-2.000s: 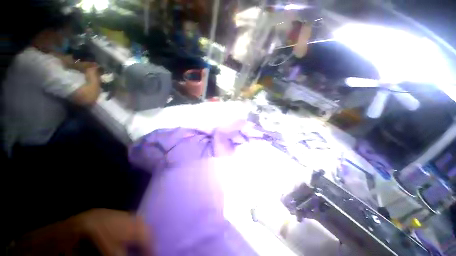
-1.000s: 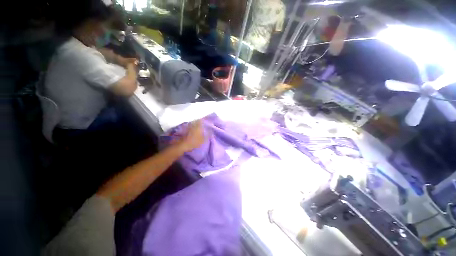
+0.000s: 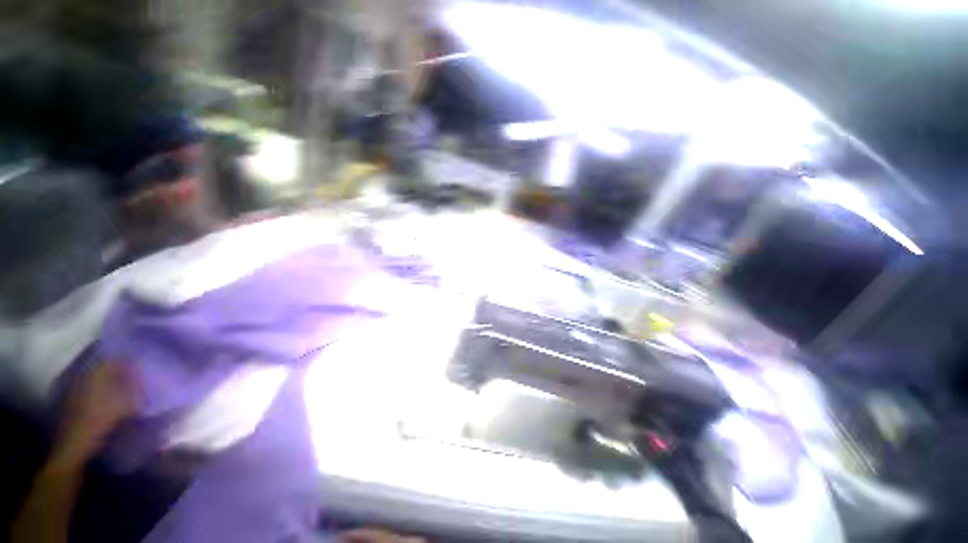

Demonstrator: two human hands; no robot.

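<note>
The frame is heavily blurred. Purple cloth [image 3: 234,329] lies in folds on the left part of the white table, and a second purple panel [image 3: 255,467] hangs over the near edge. My left hand [image 3: 104,403] is at the left edge of the cloth, its fingers too blurred to show whether they grip it. A sliver of skin at the bottom edge looks like my right hand [image 3: 377,536]; it is cut off, and its fingers and anything in them are hidden.
A dark-looking sewing machine [image 3: 563,361] stands on the white table [image 3: 425,488], right of the cloth. A grey machine end [image 3: 53,233] and a reddish basket [image 3: 165,202] are at the left. A fan [image 3: 563,149] and bright light are behind.
The view has swung right, so machine and cloth sit further left in the picture. The other person has left the view. A bit of my right hand now shows at the bottom edge.
</note>
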